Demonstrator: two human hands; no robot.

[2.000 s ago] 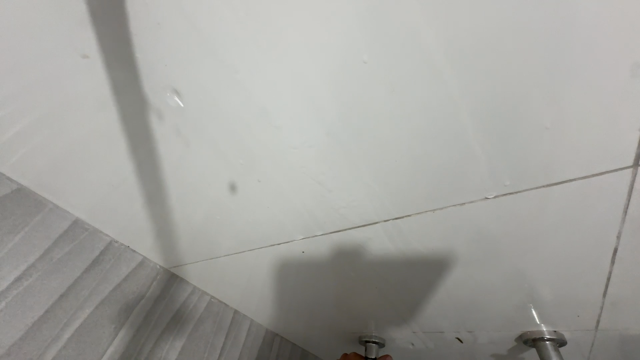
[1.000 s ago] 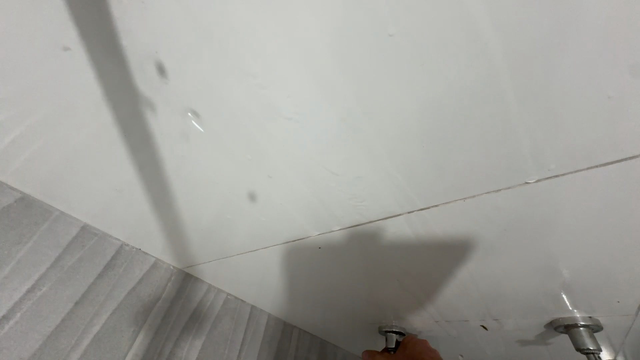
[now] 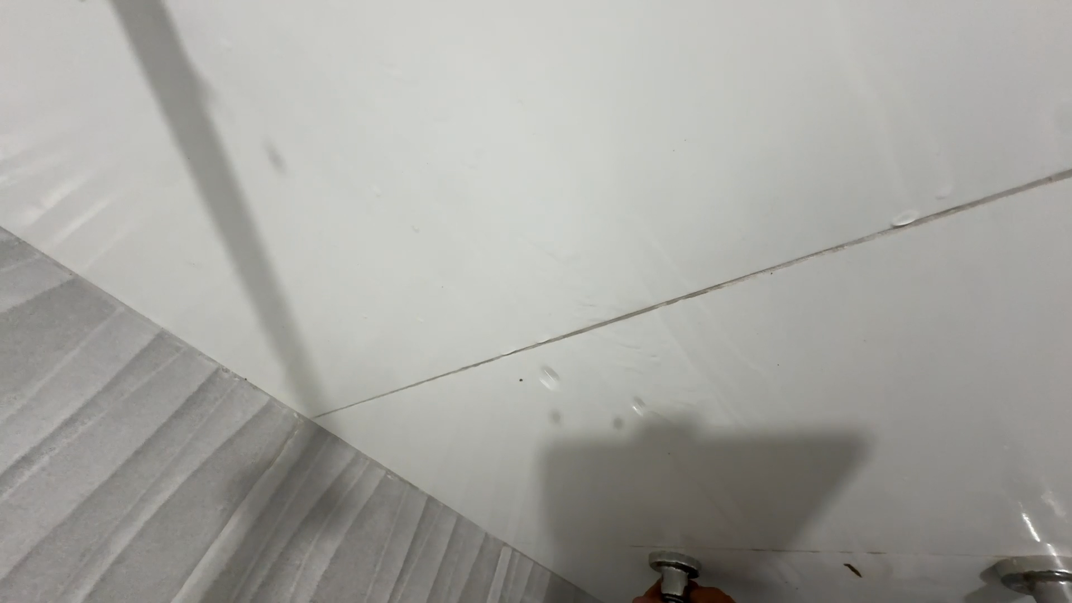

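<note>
At the bottom edge, the fingertips of a hand [image 3: 710, 594] show on both sides of the neck of a round metal wall fitting [image 3: 675, 563]. Whether they belong to my left or my right hand cannot be told, and the rest of that hand is cut off by the frame. The fitting's flange sits against the glossy white tiled wall [image 3: 586, 209]. A second metal fitting [image 3: 1034, 571] stands on the same wall at the bottom right, with no hand seen on it.
A grey tiled wall with wavy ridges [image 3: 100, 394] meets the white tiles in a slanting corner at the left. Shadows, one a long strip and one broad and blocky, fall across the white wall. Water drops lie near a tile joint [image 3: 712, 288].
The fingertips stay around the left fitting at the bottom edge. Drops and small spots on the white wall show in different places. The view has shifted slightly.
</note>
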